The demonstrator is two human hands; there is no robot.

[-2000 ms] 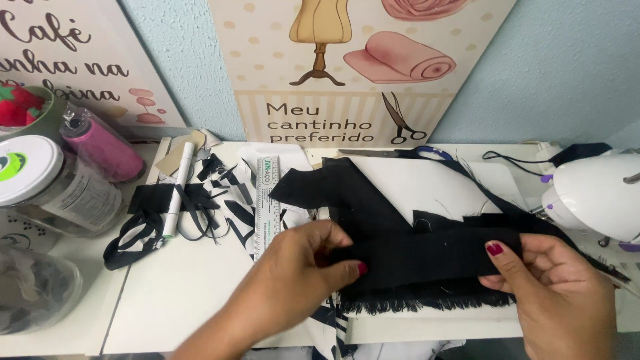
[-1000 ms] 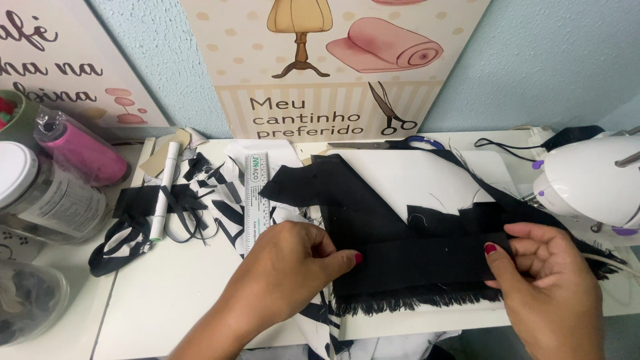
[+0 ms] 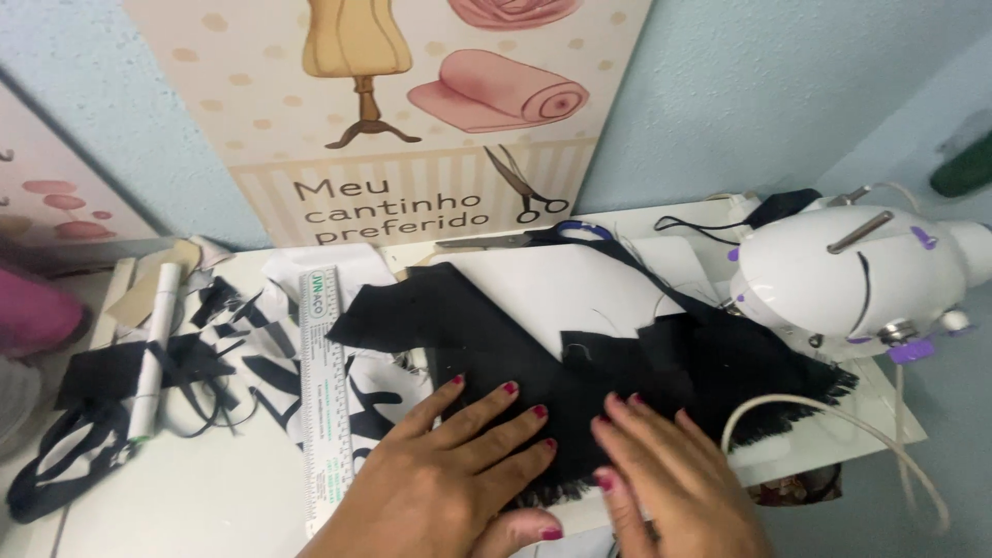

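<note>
Black fabric (image 3: pixel 496 333) with a frayed lower edge lies over the front of the white table. My left hand (image 3: pixel 457 465) rests palm down on it, fingers spread. Just to the right, my right hand (image 3: pixel 666 473) touches the same cloth with its fingertips, the thumb apart from the fingers. Neither hand grips anything. A white sheet (image 3: pixel 511 287) shows between parts of the black cloth. Left of my left hand, a metal ruler (image 3: pixel 322 387) lies on black-and-white printed fabric (image 3: pixel 376 380).
A white sewing machine (image 3: pixel 845 271) stands at right, its pale cable (image 3: pixel 837 418) looping near my right hand. Blue-handled scissors (image 3: pixel 535 236) lie behind the cloth. At left are a white marker (image 3: pixel 155 349), black scraps (image 3: pixel 101 372) and a pink container (image 3: pixel 35 310).
Both hands earlier held a folded black strip by its ends; now they lie on the black cloth, closer together. The right hand has moved left, and its pinch has opened.
</note>
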